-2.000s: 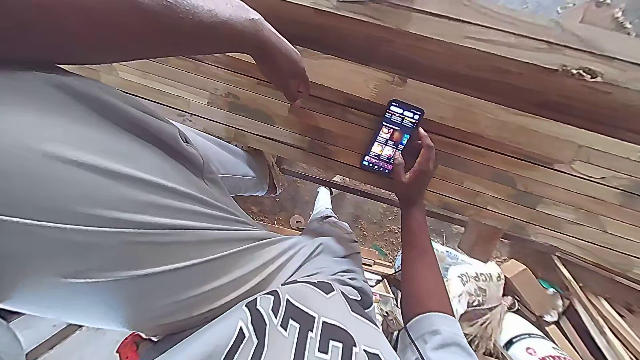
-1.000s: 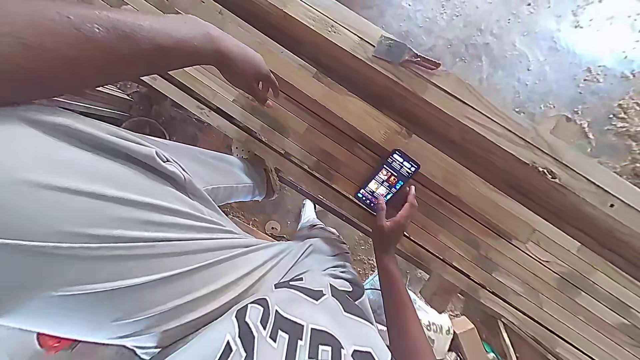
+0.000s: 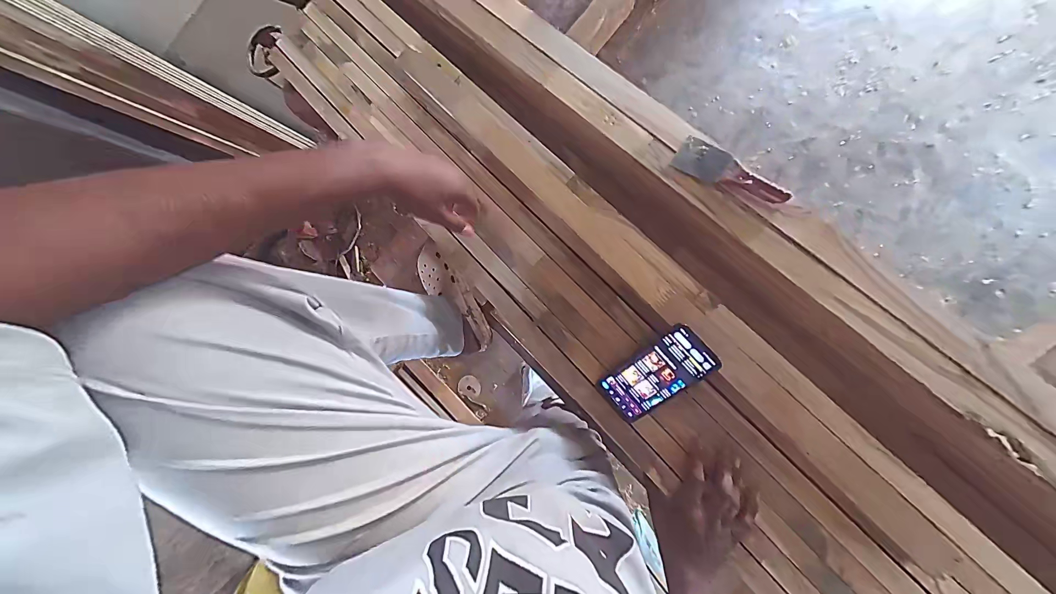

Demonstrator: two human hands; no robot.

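A smartphone [image 3: 660, 373] lies face up, its screen lit, on a row of long wooden boards [image 3: 569, 289]. My right hand [image 3: 716, 503] is over the boards just below the phone, apart from it, its blurred fingers spread and holding nothing visible. My left hand [image 3: 437, 191] hangs over the near edge of the boards at the upper left, with its fingers curled; nothing shows in it, and its palm is hidden.
Behind the boards, a flat tool with a grey end and dark red handle [image 3: 730, 169] rests on a thick timber [image 3: 825, 272]. Concrete floor [image 3: 825, 91] lies beyond. Stacked panels [image 3: 148, 74] stand at upper left. My clothed legs [image 3: 272, 355] are beside the boards.
My right hand has come off the phone, which it was touching in both earlier frames. The phone's screen stays lit. The view has turned and shifted.
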